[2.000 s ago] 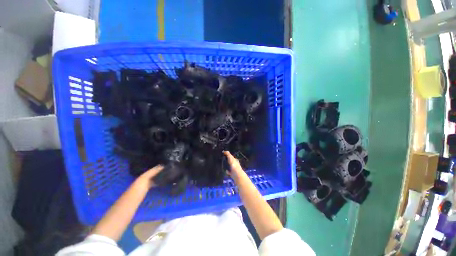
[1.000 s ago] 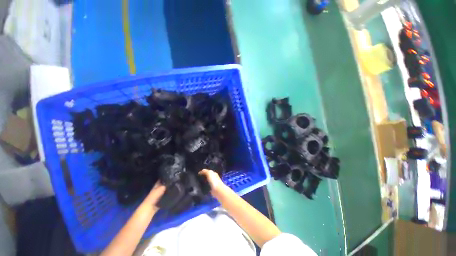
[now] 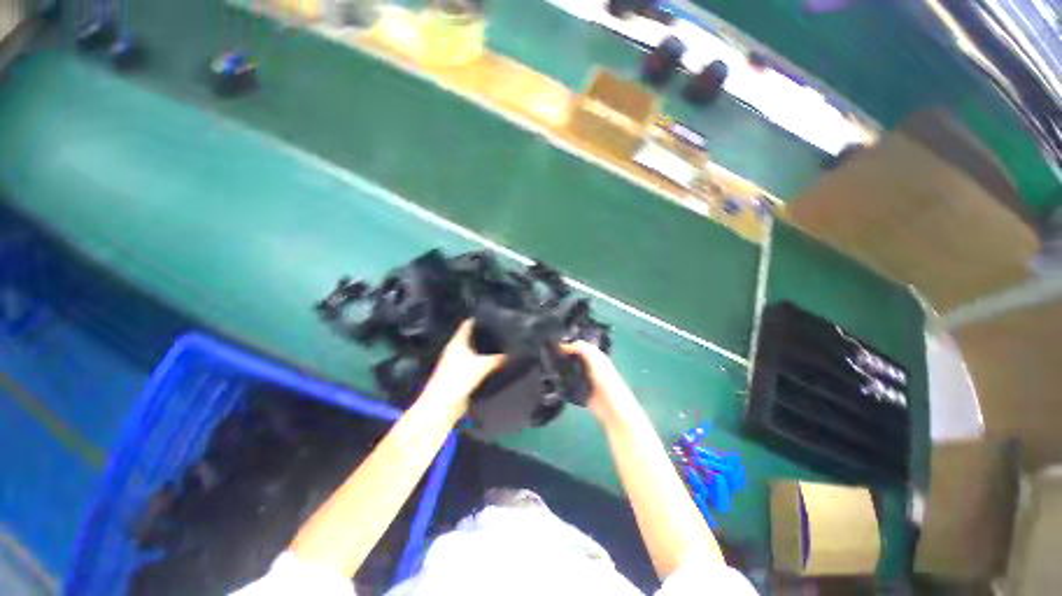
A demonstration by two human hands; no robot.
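Note:
My left hand (image 3: pixel 462 367) and my right hand (image 3: pixel 592 370) hold several black motor housings (image 3: pixel 512 396) between them, over the near edge of the green work surface. More black housings (image 3: pixel 425 297) lie in a heap on the surface just behind my hands. The held pieces overlap the heap in view, and blur hides where one ends and the other begins. The blue plastic crate (image 3: pixel 274 370) with black housings in it (image 3: pixel 250 477) is at the lower left, partly cut off by the picture's edge.
A black motor tray (image 3: pixel 815 390) lies at the right. Blue wired components (image 3: pixel 713 472) and a small open carton (image 3: pixel 841 530) are nearer me. A white rail (image 3: pixel 431 218) divides the surface. A wooden ledge (image 3: pixel 512 91) holds a brown box (image 3: pixel 614 111) and yellowish roll (image 3: pixel 448 37). Large cartons (image 3: pixel 914 210) stand far right.
My view has turned right. Both hands have left the crate with black housings and moved over to the heap on the green surface. The tray, blue components and cartons have come into view.

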